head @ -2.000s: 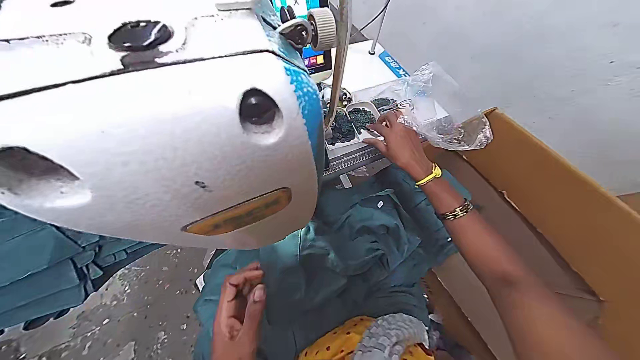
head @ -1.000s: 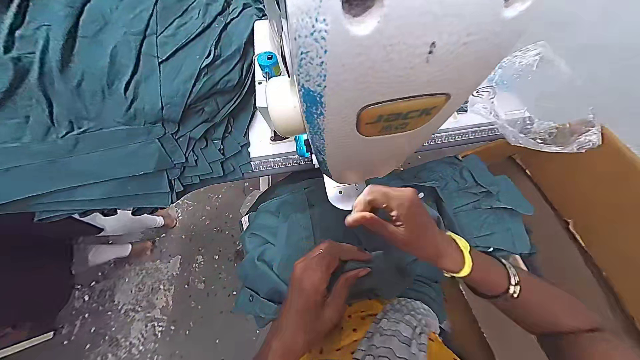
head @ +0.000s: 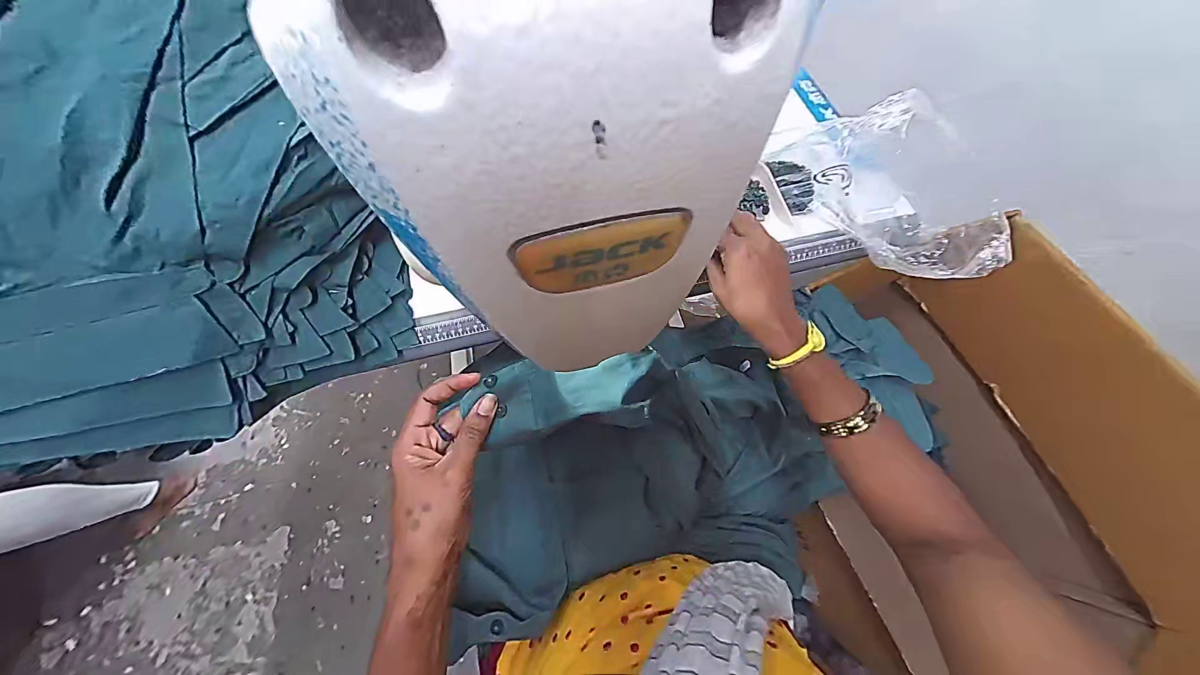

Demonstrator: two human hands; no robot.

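The white head of a Jack sewing machine [head: 562, 150] fills the upper middle. Below it a dark teal garment [head: 637, 487] lies over the lap. My left hand [head: 445, 431] pinches an edge of this garment between thumb and fingers, beside two dark buttons [head: 495, 396]. My right hand [head: 753, 272] is raised at the right side of the machine head, near a small tray of dark buttons [head: 754, 200]; its fingertips are partly hidden, so whether they hold anything cannot be told. The needle area is hidden behind the machine head.
Stacked teal garments [head: 112, 356] lie at the left. A clear plastic bag [head: 923, 220] rests on the table's right end, above an open cardboard box [head: 1078, 375]. A metal ruler strip [head: 455, 328] runs along the table edge. Another person's foot [head: 167, 497] shows at the lower left.
My right hand has moved from under the machine head to its right side, near the trays. My left hand has moved left and now pinches the garment's buttoned edge. The view has shifted.
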